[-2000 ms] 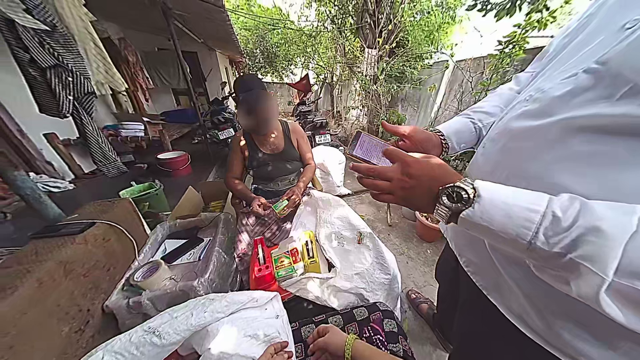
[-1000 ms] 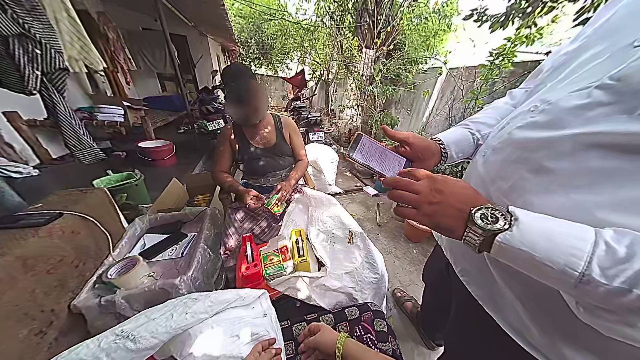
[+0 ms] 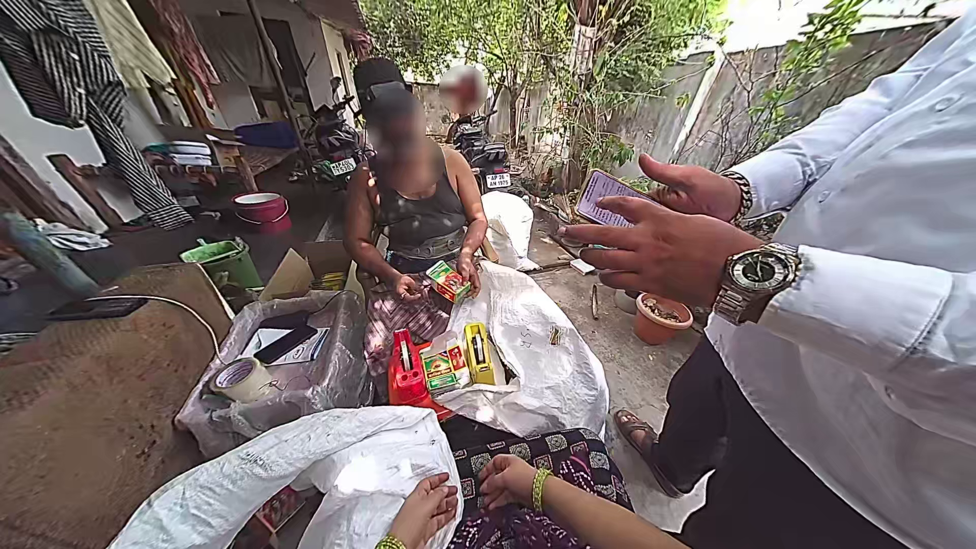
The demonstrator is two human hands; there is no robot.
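My left hand (image 3: pixel 425 509) rests at the edge of a white woven sack (image 3: pixel 366 465) at the bottom, fingers slightly curled, nothing seen in it. My right hand (image 3: pixel 506 480), with a bangle at the wrist, lies just right of it over dark patterned cloth (image 3: pixel 583 450), fingers bent and apparently empty. Farther forward, a red tape dispenser (image 3: pixel 408 370), a green and red packet (image 3: pixel 444 367) and a yellow tape dispenser (image 3: pixel 479 353) sit side by side by another white sack (image 3: pixel 557 381). A seated person opposite holds a small green and red box (image 3: pixel 447 280).
On the left, a plastic-lined crate (image 3: pixel 335 374) holds a tape roll (image 3: pixel 242 379) and a phone (image 3: pixel 286 344). Behind it stand a green bucket (image 3: pixel 221 263) and a red bucket (image 3: pixel 261 212). A standing person in a white shirt at right holds another phone (image 3: pixel 608 200). A plant pot (image 3: pixel 660 320) is nearby.
The seated person's head has come up from its lowered pose of one second ago. The standing person's near hand now has its fingers spread across the phone. My hands stay low, near each other.
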